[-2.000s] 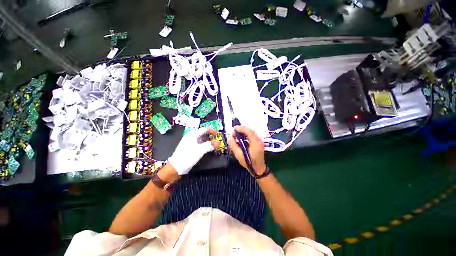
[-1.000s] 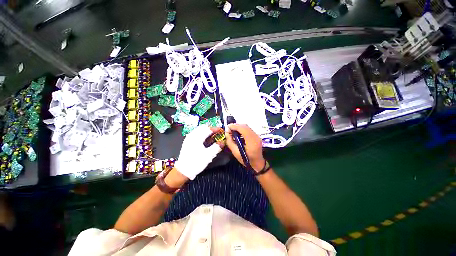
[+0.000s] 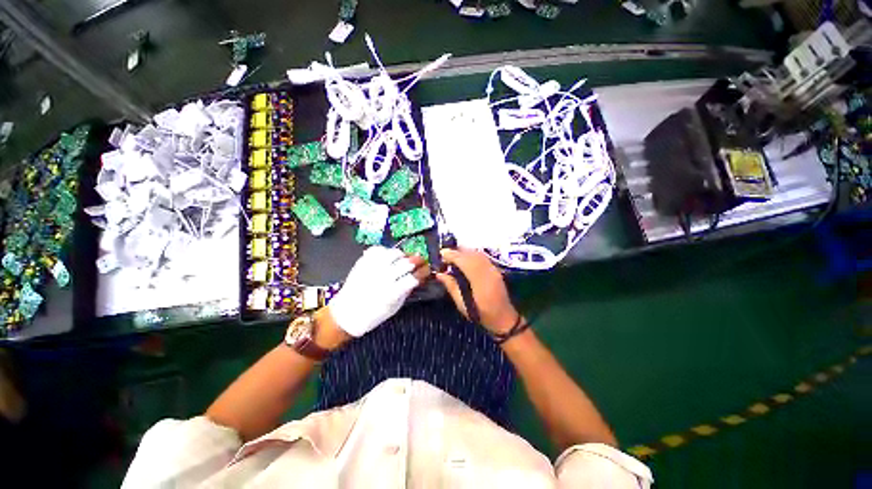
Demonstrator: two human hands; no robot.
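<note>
My left hand (image 3: 378, 287), in a white glove, is at the tray's front edge with its fingertips pinched at a small green circuit board (image 3: 417, 248); the fingers hide its near end. My right hand (image 3: 483, 289), bare, is closed around a dark soldering iron (image 3: 463, 287) close beside the left fingertips. The iron's tip cannot be made out. More green boards (image 3: 313, 215) lie loose in the black tray (image 3: 320, 267). A row of boards with yellow transformers (image 3: 259, 179) stands along its left side. Coiled white cables (image 3: 381, 158) lie at its top.
White plastic housings (image 3: 167, 196) are heaped at left, beside more boards (image 3: 43, 229). A white sheet (image 3: 468, 177) and a cable pile (image 3: 564, 181) lie right of the tray. A black soldering station (image 3: 679, 162) and yellowish sponge (image 3: 744, 172) stand farther right. A conveyor (image 3: 191, 57) runs behind.
The yellow parts seen earlier at my left fingertips no longer show; a green board face appears just beyond them. My right hand stays close beside the left. The view has shifted slightly.
</note>
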